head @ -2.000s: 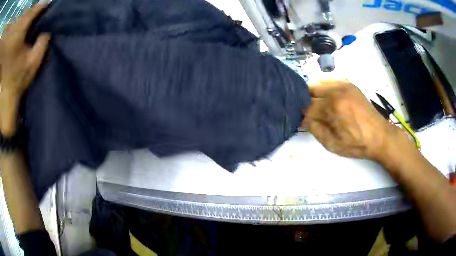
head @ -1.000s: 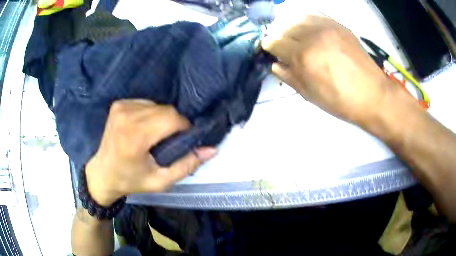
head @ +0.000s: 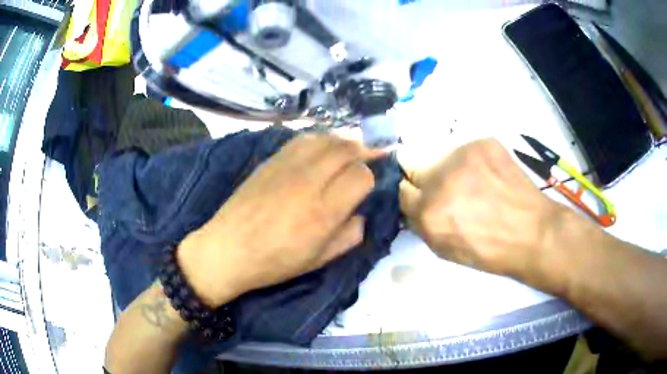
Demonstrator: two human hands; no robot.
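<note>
The dark navy denim garment lies bunched on the white machine table, its frayed edge towards the right. My left hand lies on the denim with its fingers bent, gripping cloth close to the machine's needle area. My right hand pinches the denim's right edge; its fingertips are partly hidden. The sewing machine head is just beyond my hands, with a round dark tension part. The needle and presser foot cannot be made out clearly.
Snips with yellow and orange handles lie right of my right hand, beside a black smartphone. A blue piece is behind the machine parts. A yellow-and-red packet and dark striped cloth are upper left. A ruler strip follows the near edge.
My left hand has moved from the garment's near edge up and right, next to my right hand. The view has shifted, showing more of the machine head. The cloth lies flatter.
</note>
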